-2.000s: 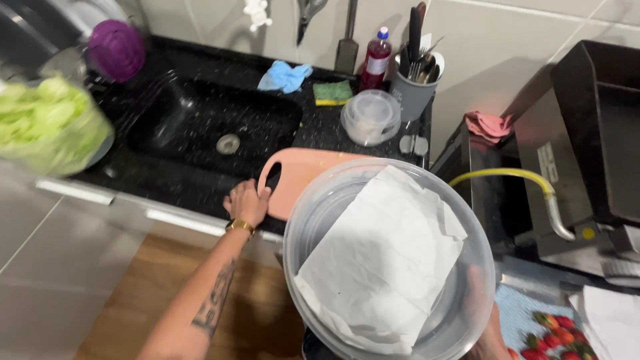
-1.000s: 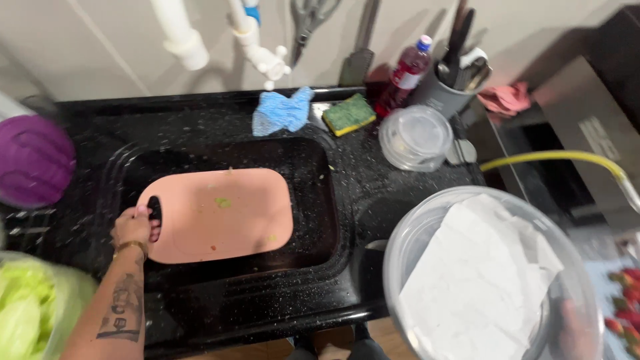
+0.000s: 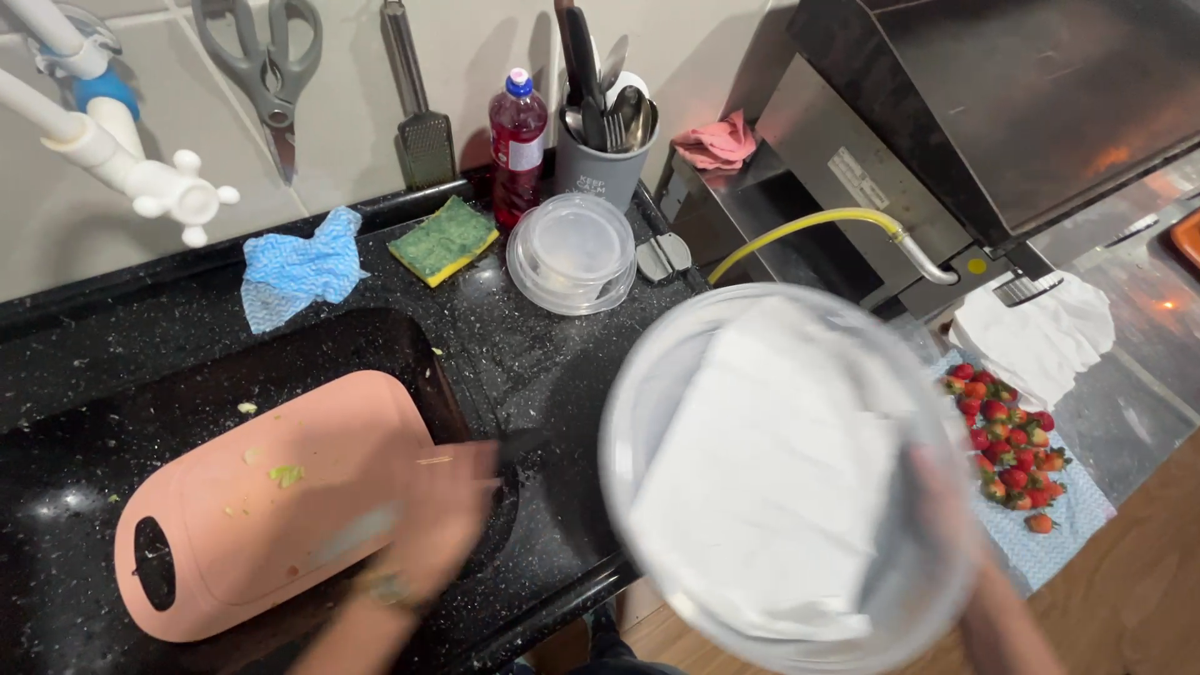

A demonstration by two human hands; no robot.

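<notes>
My left hand (image 3: 445, 516), blurred, is closed around what looks like a knife (image 3: 361, 534), its grey blade over the cutting board and its dark handle sticking out to the right. Beneath it the pink cutting board (image 3: 253, 497) lies across the black sink basin, with green leaf scraps on it. My right hand (image 3: 942, 516) grips the right side of a large round clear plastic bowl (image 3: 647, 403), partly seen through its wall. White paper towel (image 3: 769, 478) covers much of the bowl's inside.
Behind the basin are a blue cloth (image 3: 300, 267), a sponge (image 3: 443, 240), lidded plastic tubs (image 3: 572, 253), a red bottle (image 3: 517, 141) and a grey cutlery holder (image 3: 605, 173). A white tap (image 3: 183, 197) juts in at upper left. Strawberries (image 3: 1012, 441) lie right, below a yellow hose (image 3: 806, 225).
My left hand has let go of the cutting board's handle and moved right, taking hold of the knife. The board went from the counter's front edge into the basin. The bowl remains in my right hand.
</notes>
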